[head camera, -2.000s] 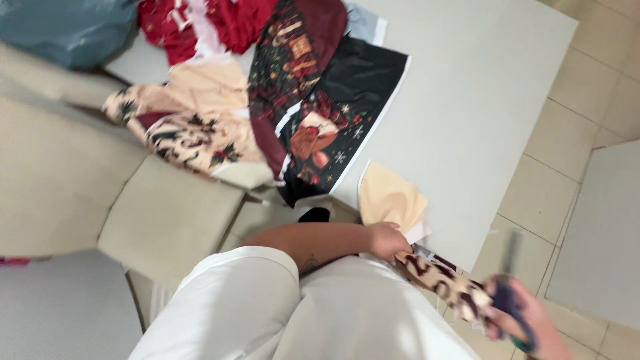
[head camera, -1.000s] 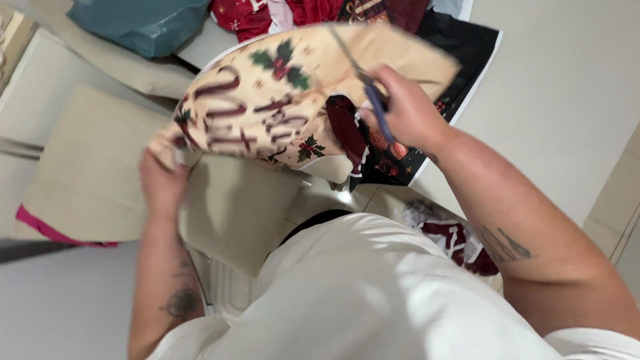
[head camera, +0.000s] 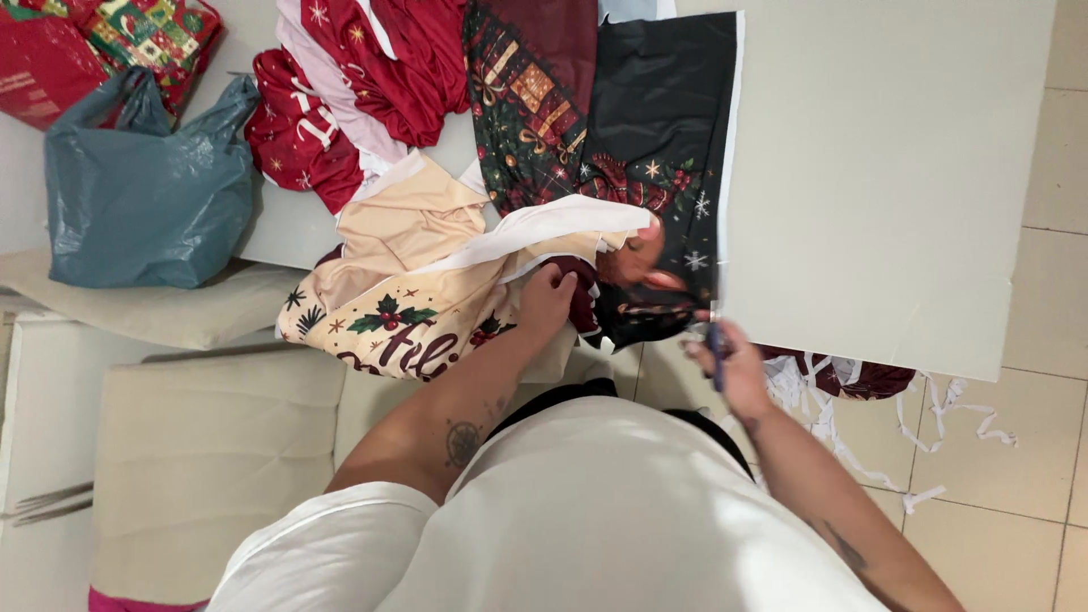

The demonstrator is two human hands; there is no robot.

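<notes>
My left hand [head camera: 546,299] pinches the edge of a maroon printed fabric [head camera: 583,293] near the front edge of the table. Beside it, a cream fabric with holly and lettering [head camera: 391,327] lies bunched and hangs over the edge. To the right, my right hand [head camera: 735,365] holds scissors with dark blue handles [head camera: 719,353]; their blades are blurred by the black fabric's lower corner. The black fabric with snowflakes [head camera: 663,93] lies flat, its right edge white. A dark green and maroon printed fabric [head camera: 531,102] adjoins it, and red printed fabric [head camera: 408,76] is heaped further left.
A grey-blue plastic bag [head camera: 149,191] stands at left, with a red and green patterned bag [head camera: 157,42] behind. The white table [head camera: 867,170] extends right. Beige upholstered chairs [head camera: 217,442] are at lower left. White fabric strips [head camera: 829,433] and maroon fabric [head camera: 875,378] lie below the table edge.
The cream fabric, held up and spread a second ago, is now lowered onto the pile. My left hand has moved right to the maroon fabric. The scissors are now at the black fabric's lower corner.
</notes>
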